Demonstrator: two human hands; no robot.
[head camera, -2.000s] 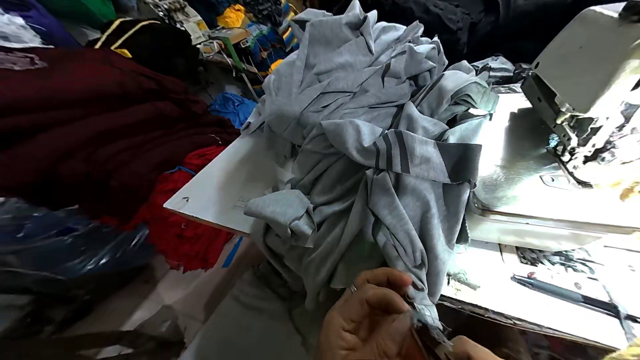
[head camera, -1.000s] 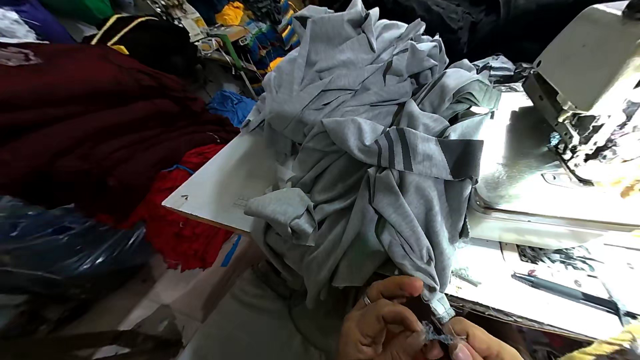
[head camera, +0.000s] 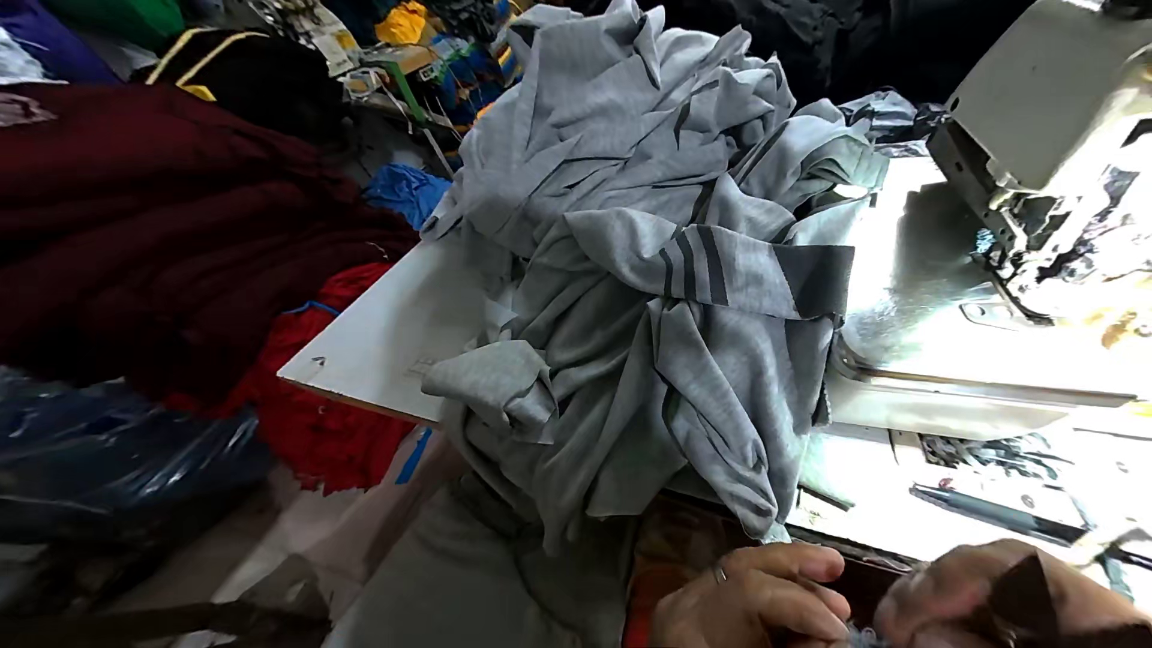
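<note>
Grey knit fabric pieces (head camera: 630, 162), one with dark stripes and a dark end, lie heaped over the white table top (head camera: 369, 333) and hang past its front edge. Below the lowest tip of the cloth is my left hand (head camera: 756, 594), wearing a ring, its fingers curled; a small pale wisp shows between the hands, and whether it is gripped is unclear. At the bottom right, my right hand (head camera: 1008, 594) is blurred, with a dark pointed thing at its fingers that I cannot identify. A sewing machine (head camera: 1035, 117) with a metal bed (head camera: 909, 279) stands right of the heap.
A black pen (head camera: 999, 515) and thread scraps (head camera: 999, 454) lie on the table at the right. Dark red cloth (head camera: 162, 243), bright red cloth (head camera: 333, 423) and a dark plastic bag (head camera: 117, 459) fill the left side. Blue cloth (head camera: 407, 193) lies behind the table corner.
My right hand has moved right, away from my left hand. The two hands were close together at the lower tip of the grey cloth in the earlier frames.
</note>
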